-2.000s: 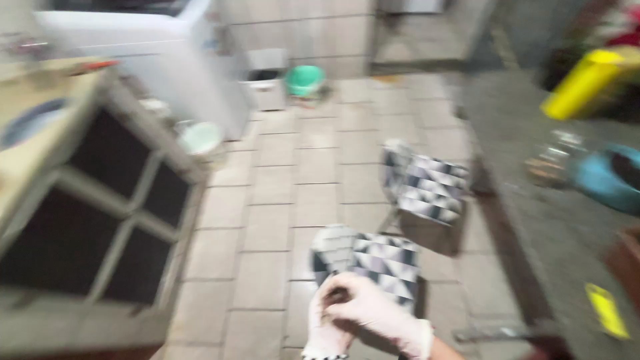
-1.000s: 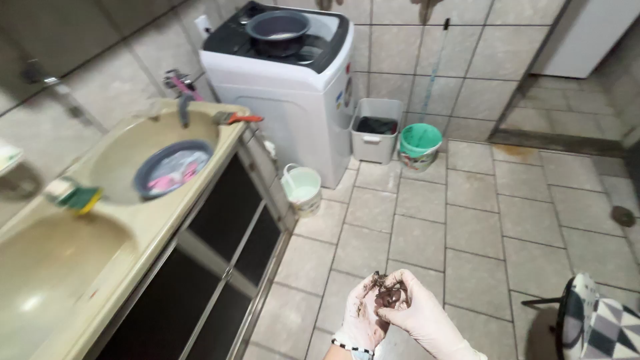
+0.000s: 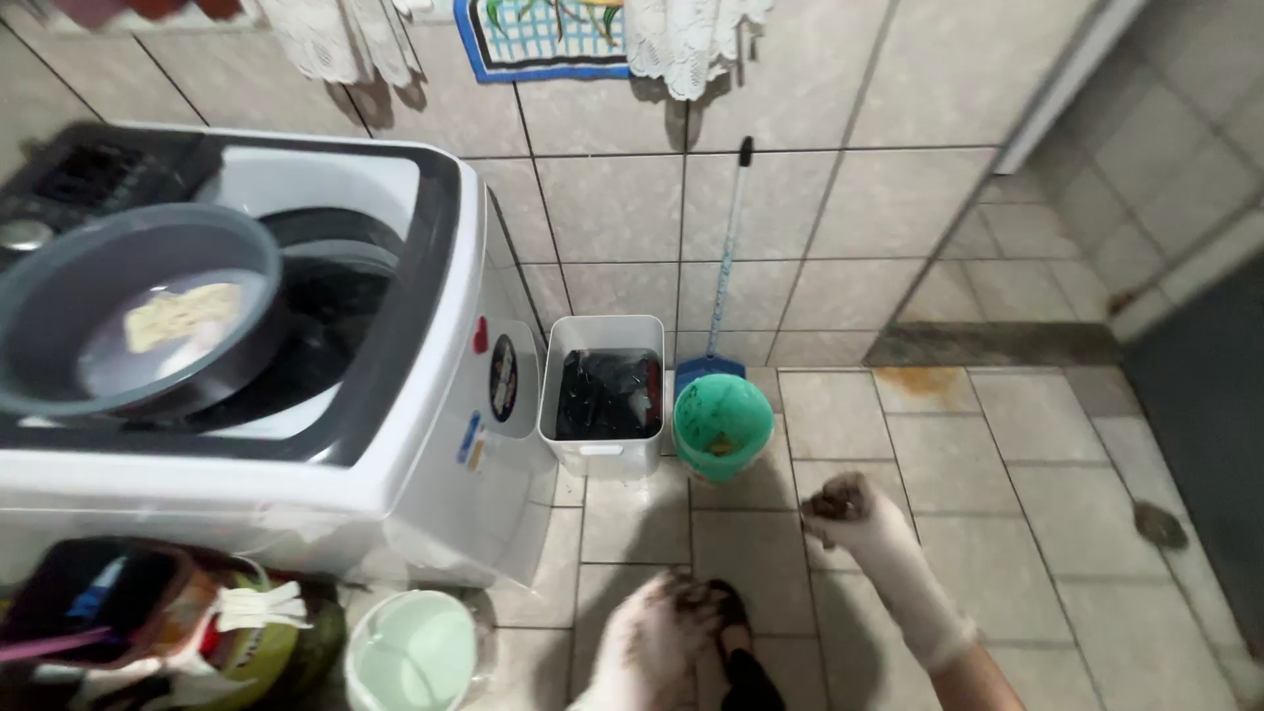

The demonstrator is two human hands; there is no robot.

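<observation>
Both of my hands wear pale gloves smeared with a dark brown substance. My right hand is closed around a dark brown lump, to the right of and a little lower than a green bucket. Low in the middle, my left hand is blurred, with brown matter on its palm and fingers; whether it holds anything I cannot tell. The two hands are apart. A white bin with a black liner stands left of the green bucket.
A top-loading washing machine fills the left, its lid raised, with a grey basin on top. A pale bucket stands before it. A long-handled dustpan leans on the tiled wall. A doorway sill is at right, beside a floor drain.
My hands, together around the brown matter one second ago, have come apart, the right one out to the right. The view has moved much closer to the washing machine and bins.
</observation>
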